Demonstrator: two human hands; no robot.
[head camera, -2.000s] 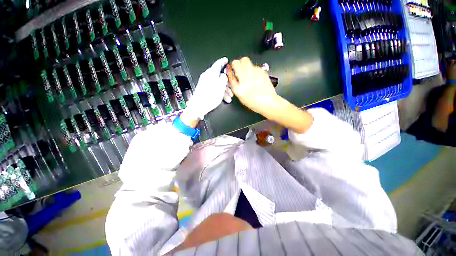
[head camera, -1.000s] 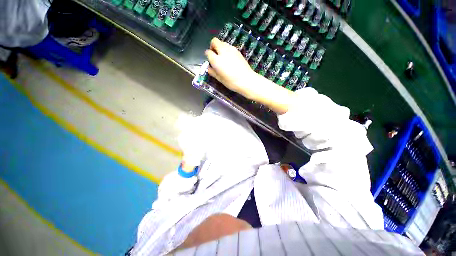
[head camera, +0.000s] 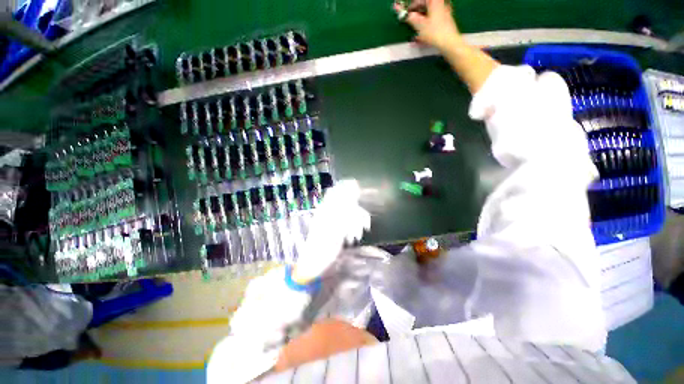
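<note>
My bare right hand (head camera: 436, 24) reaches past the pale rail at the top, its fingertips closed around a small dark and white part (head camera: 402, 10). My left hand (head camera: 339, 223), white-gloved, is blurred near the bench's front edge; whether it holds anything cannot be told. Two loose small parts with black, white and green bits lie on the dark green mat between the hands: an upper part (head camera: 442, 141) and a lower part (head camera: 420, 182). Clear trays (head camera: 259, 241) left of my left hand hold rows of narrow green boards with black parts.
A pale rail (head camera: 360, 59) crosses the mat. A blue bin (head camera: 657, 150) with rows of black parts stands right, a white ridged stack (head camera: 626, 289) below it. More green boards (head camera: 90, 217) lie far left. A brown bottle (head camera: 427, 250) is at the bench edge. A person's sleeve (head camera: 45, 322) shows lower left.
The view has swung back right. My right hand has left the tray of boards and reached over the rail to the small part. My left hand has risen from my lap side to the bench edge.
</note>
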